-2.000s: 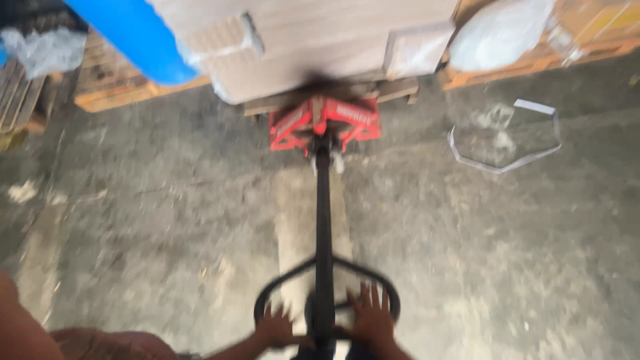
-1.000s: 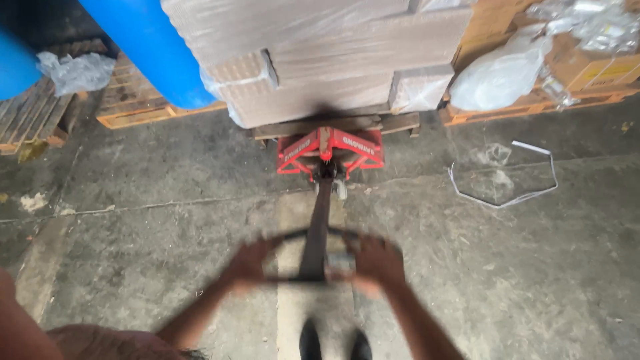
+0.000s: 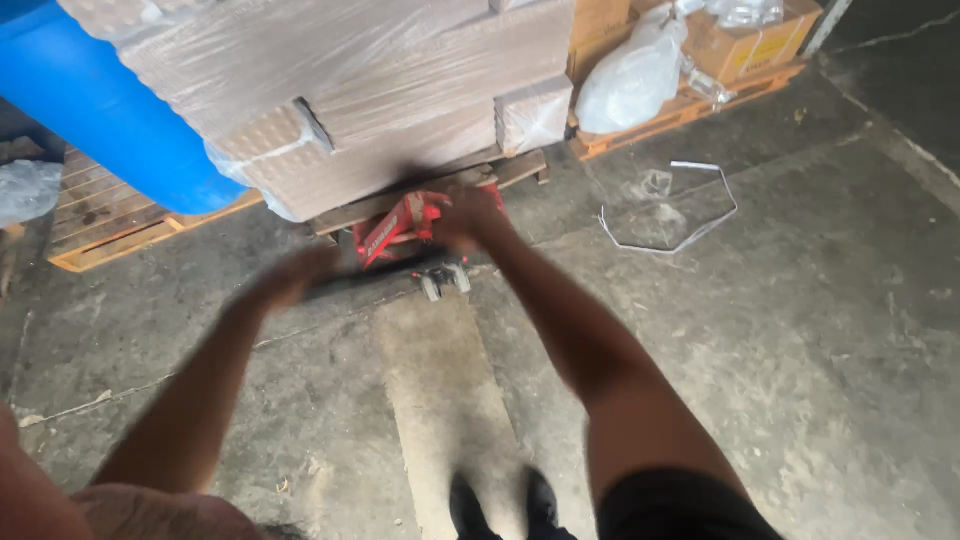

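Both my arms reach forward to the dark handle (image 3: 375, 268) of a red pallet jack (image 3: 397, 227). My left hand (image 3: 300, 274) is blurred at the handle's left end, its fingers closed around it. My right hand (image 3: 469, 217) grips the right end, in front of the jack's red body. The jack's small wheels (image 3: 444, 281) show below the handle. Behind it a wooden pallet (image 3: 525, 169) bears a tall stack of cartons (image 3: 420, 82) wrapped in clear film. The jack stands at the near side of that pallet; its forks are hidden.
A blue plastic drum (image 3: 127, 112) leans over a wooden pallet (image 3: 150, 232) at the left. A second pallet (image 3: 630, 139) at the right holds a white plastic bag (image 3: 630, 79) and a cardboard box (image 3: 750, 45). A loose strap (image 3: 709, 229) lies on the concrete floor.
My hands were close to my body on the looped handle; they have moved forward, away from me, and the handle has swung up toward the jack's body. The view has tilted and shifted.
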